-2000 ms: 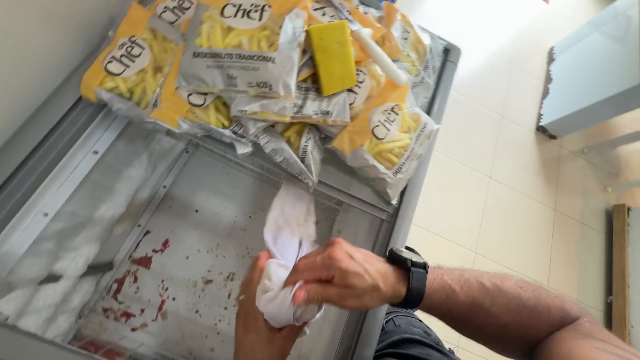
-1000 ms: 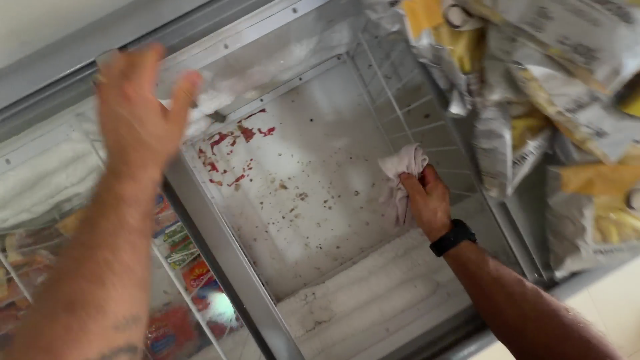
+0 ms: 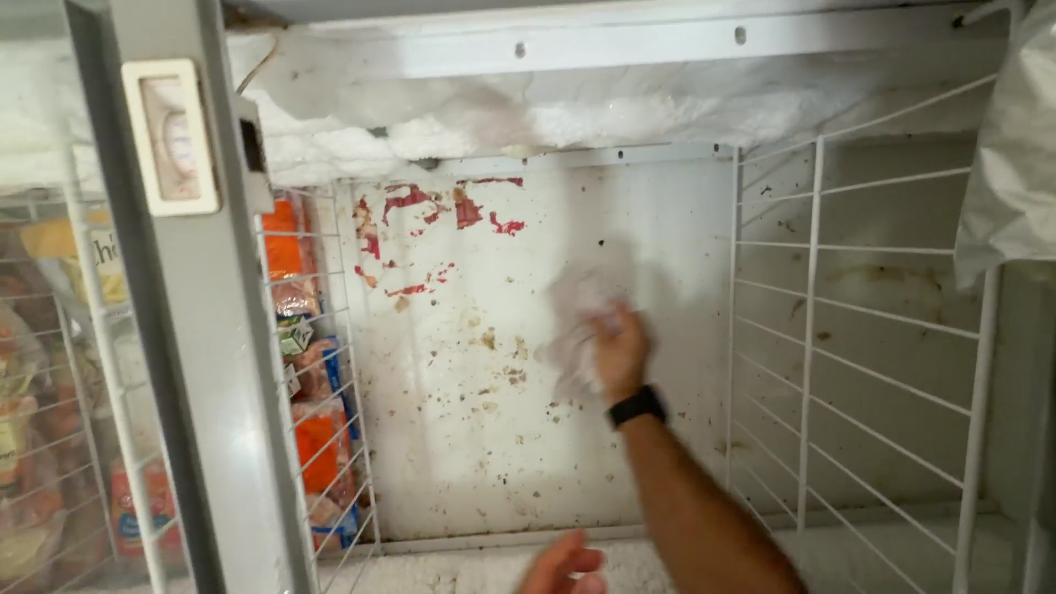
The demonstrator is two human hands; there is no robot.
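Observation:
My right hand (image 3: 620, 351), with a dark watch on its wrist, grips a crumpled pale cloth (image 3: 582, 330) deep inside a chest freezer. Hand and cloth are blurred, over the middle of the stained freezer floor (image 3: 462, 429). Brown specks dot that white surface, and patches of red residue (image 3: 469, 211) stick to its upper left part. At the bottom edge of the view, my left hand (image 3: 565, 569) shows only in part, its fingers bent; whether it holds anything is hidden.
White wire dividers (image 3: 815, 330) stand on the right and left. Beyond the left one lie frozen food packs (image 3: 322, 445). Thick frost (image 3: 495, 124) lines the far wall. A grey frame bar (image 3: 219, 371) runs down the left, and a silvery bag (image 3: 1015, 157) hangs at the upper right.
Two seconds ago both hands were together at the cloth; now only the right one holds it, down in the freezer. The left hand has left the freezer's upper left edge. The view has shifted strongly.

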